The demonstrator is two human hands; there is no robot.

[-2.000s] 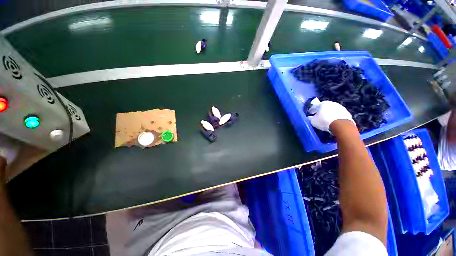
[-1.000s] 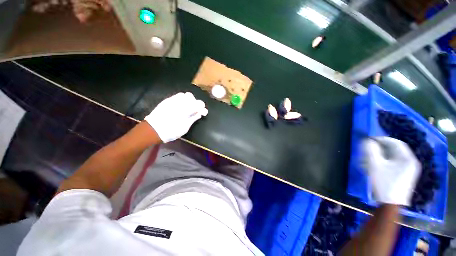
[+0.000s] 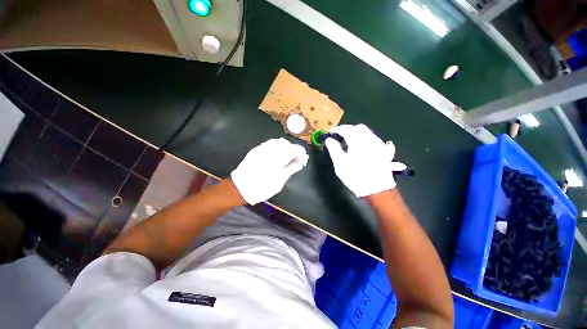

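Note:
My right hand (image 3: 362, 159), in a white glove, holds a black part (image 3: 337, 139) with its end at the green round cap (image 3: 318, 138) on the brown cardboard pad (image 3: 301, 98). Another black end sticks out by the glove's right side, near some pale tips; the glove hides the rest of these pieces. The white round cap (image 3: 296, 123) lies left of the green one. My left hand (image 3: 270, 169), also gloved, is just left of the right hand, with its fingers curled together. A small pale tip shows at its fingertips; I cannot tell if it is a held piece.
A blue bin (image 3: 477, 218) of black parts stands on the bench at the right. The heating box (image 3: 209, 19) with a green light and a white knob is at the upper left, with a black cable (image 3: 199, 103) hanging from it. Joined pieces (image 3: 451, 72) lie on the green belt beyond the white rail.
My right hand has moved left from the blue bin to the green cap with a black part. My left hand has moved slightly right. The view has shifted.

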